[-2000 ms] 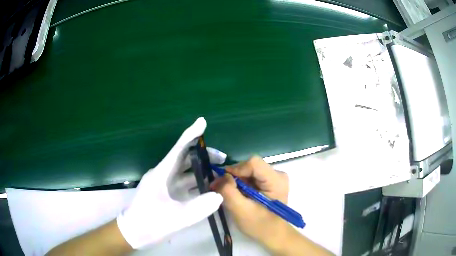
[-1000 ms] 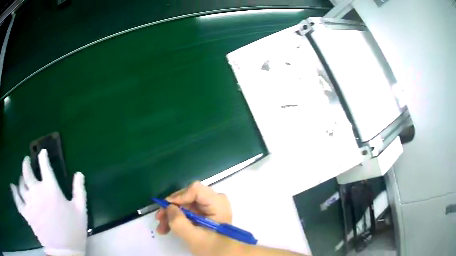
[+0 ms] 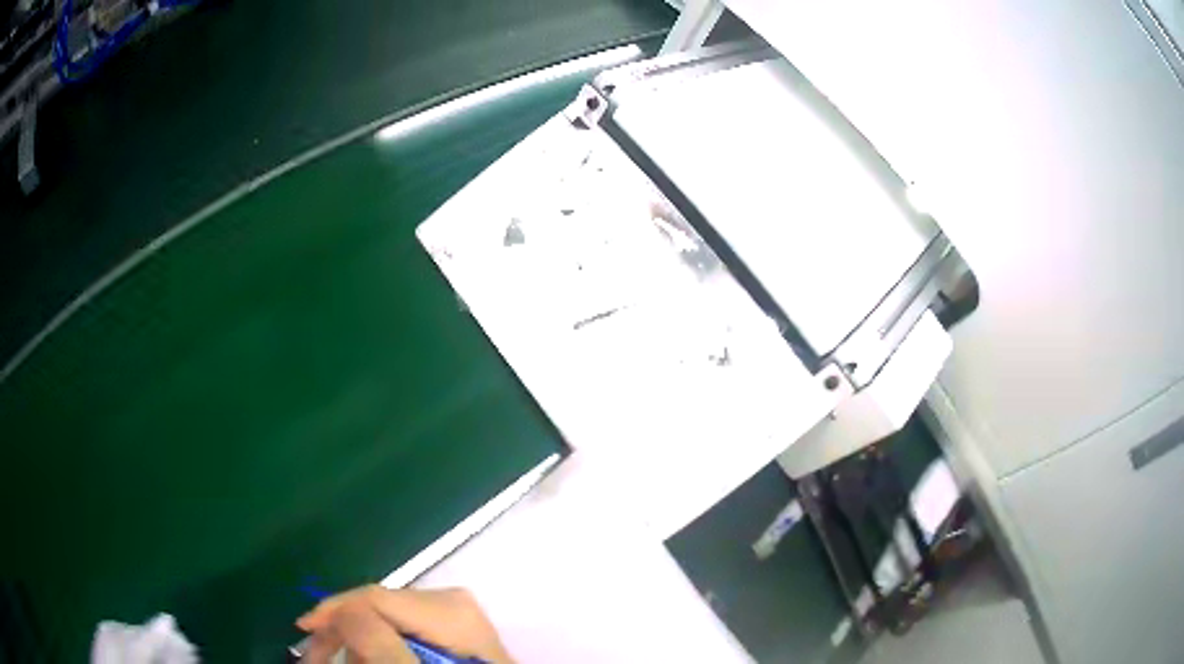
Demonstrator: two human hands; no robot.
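My right hand (image 3: 403, 625), bare, is at the bottom edge, partly cut off. It holds a blue pen (image 3: 439, 652), whose barrel shows under the fingers and is cut off by the picture's edge. My left hand (image 3: 146, 641), in a white glove, is at the bottom left over the green belt (image 3: 299, 428). Only a small blurred part of it shows, so I cannot tell what it holds. No phone middle frame shows clearly.
White paper (image 3: 584, 571) lies along the belt's near edge. A marked white side board (image 3: 623, 337) lies right of the belt, beside a white box-like fixture (image 3: 779, 195). Dark parts (image 3: 883, 532) are below the fixture. Blue tubing (image 3: 81, 59) shows at the far left.
The view has swung right and tilted. The dark frame my gloved left hand held, then had under it on the belt, no longer shows. Both hands now sit lower in the picture.
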